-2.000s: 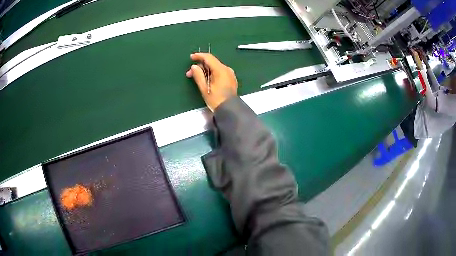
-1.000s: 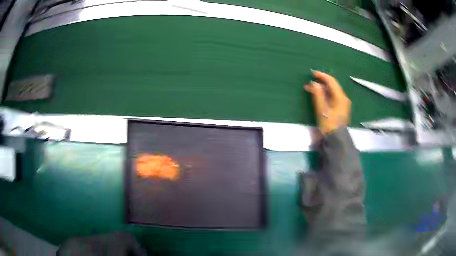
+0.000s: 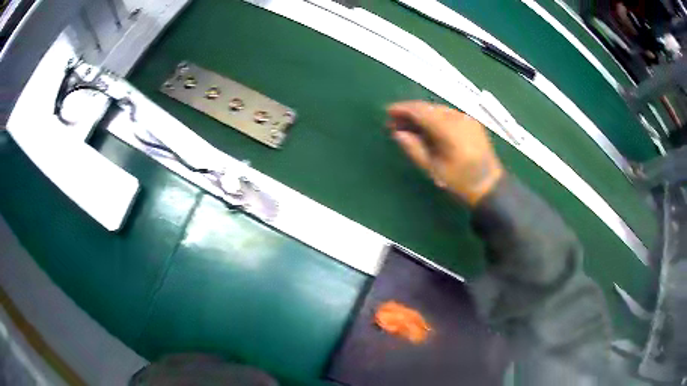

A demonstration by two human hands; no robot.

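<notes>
A flat grey-brown carrier plate (image 3: 226, 100) with several round seats in a row lies on the green conveyor belt at the upper left. My right hand (image 3: 444, 147) is over the belt to the right of the plate, apart from it, thumb and fingers curled together around the tweezers; blur and the fingers hide most of them. A black tray (image 3: 444, 347) with a pile of tiny orange parts (image 3: 402, 321) is at the bottom, partly covered by my right sleeve. My left hand is out of view; only a dark sleeve shows at the bottom edge.
The near white rail (image 3: 316, 234) carries a bracket with black cables (image 3: 237, 188). A white machine frame (image 3: 64, 158) stands at the left. Far rails (image 3: 422, 60) cross behind my right hand, with a black rod (image 3: 508, 60) beyond. The glossy green worktop (image 3: 248, 290) runs along the near side.
The view has swung left, bringing the whole carrier plate and bracket into sight. My right hand has moved left, nearer the plate. The tray sits further right and lower in the picture.
</notes>
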